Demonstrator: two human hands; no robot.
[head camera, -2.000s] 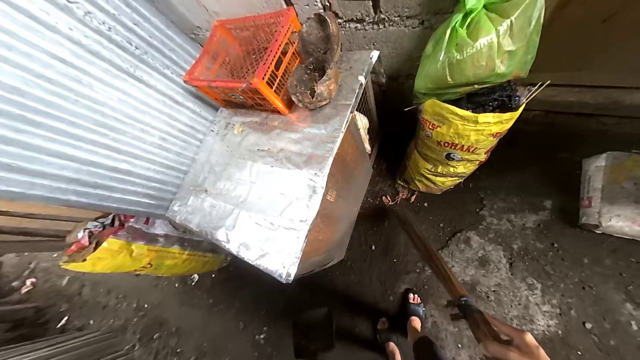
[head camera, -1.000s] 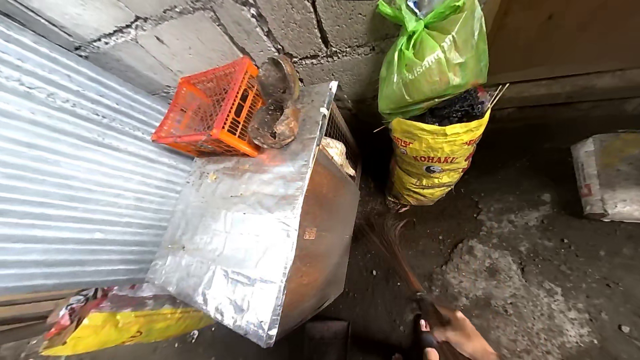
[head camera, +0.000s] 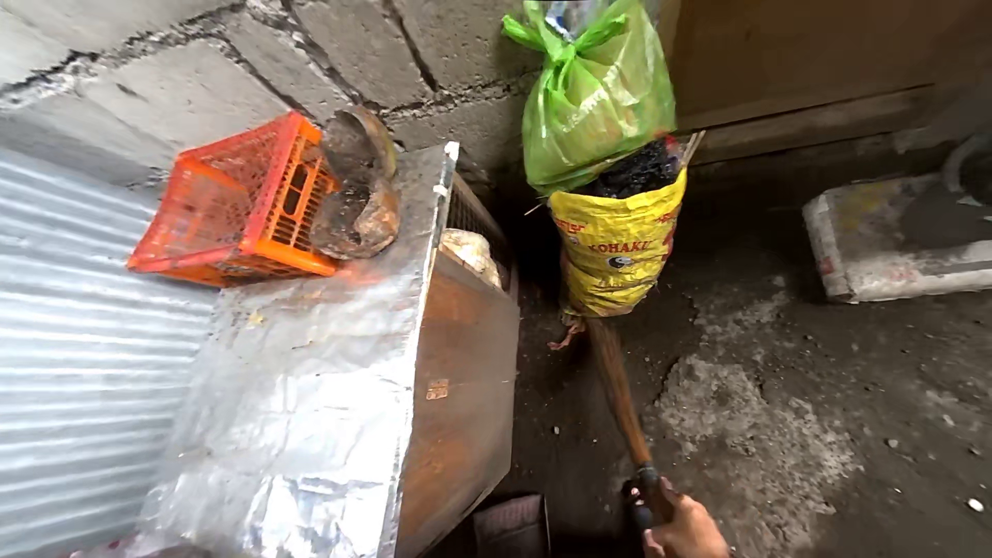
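Note:
At the lower right, my right hand (head camera: 686, 527) grips the dark handle of a stick broom (head camera: 620, 387). The broom's thin bristles reach up the view to the foot of a yellow printed sack (head camera: 620, 248). Dark material fills the sack's mouth, and a knotted green plastic bag (head camera: 597, 108) rests on top of it. A few thin sticks poke out at the sack's right edge. My left hand is out of view.
A metal-covered cabinet (head camera: 310, 403) stands at the left, bearing an orange plastic crate (head camera: 294, 225) and a crusted, curved object (head camera: 356, 209). Corrugated metal sheeting (head camera: 93, 372) and a block wall (head camera: 186, 101) border it. A worn pale slab-like object (head camera: 876, 271) lies at the right.
The broom's bristles have moved from the open floor beside the cabinet to the base of the yellow sack. My right hand still holds the handle. The view has shifted toward the wall.

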